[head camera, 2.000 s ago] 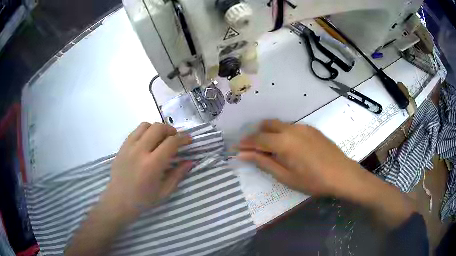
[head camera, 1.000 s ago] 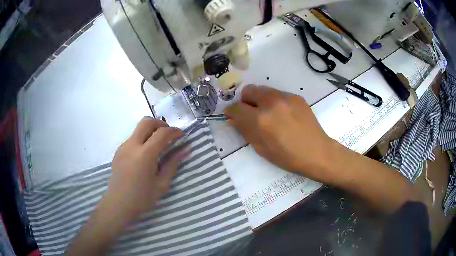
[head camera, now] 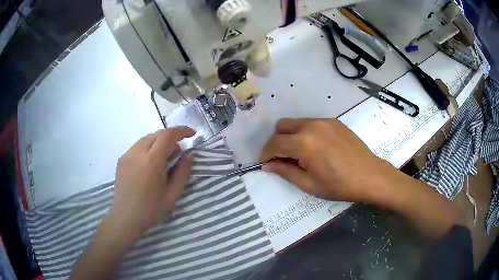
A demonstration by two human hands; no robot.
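A grey-and-white striped fabric piece (head camera: 202, 224) lies over the front of the white machine table, its upper edge folded just in front of the needle plate. My left hand (head camera: 150, 175) holds the folded edge, thumb and fingers at the fold. My right hand (head camera: 323, 158) is shut on thin silver tweezers (head camera: 247, 170), whose tips point left and touch the fabric at the fold's right end. The presser foot (head camera: 210, 106) is behind the fabric and apart from it.
The sewing machine head (head camera: 164, 49) stands at the back. Black-handled shears (head camera: 350, 52), thread snips (head camera: 391, 99) and a long tool with a thick black handle (head camera: 432, 90) lie at the back right. Crumpled striped pieces (head camera: 457, 147) are at the far right. Printed scales (head camera: 295, 213) line the table's front.
My right hand and the tweezers have moved from beside the presser foot down towards me. The fabric's upper edge now shows a wider fold. The camera view has shifted slightly.
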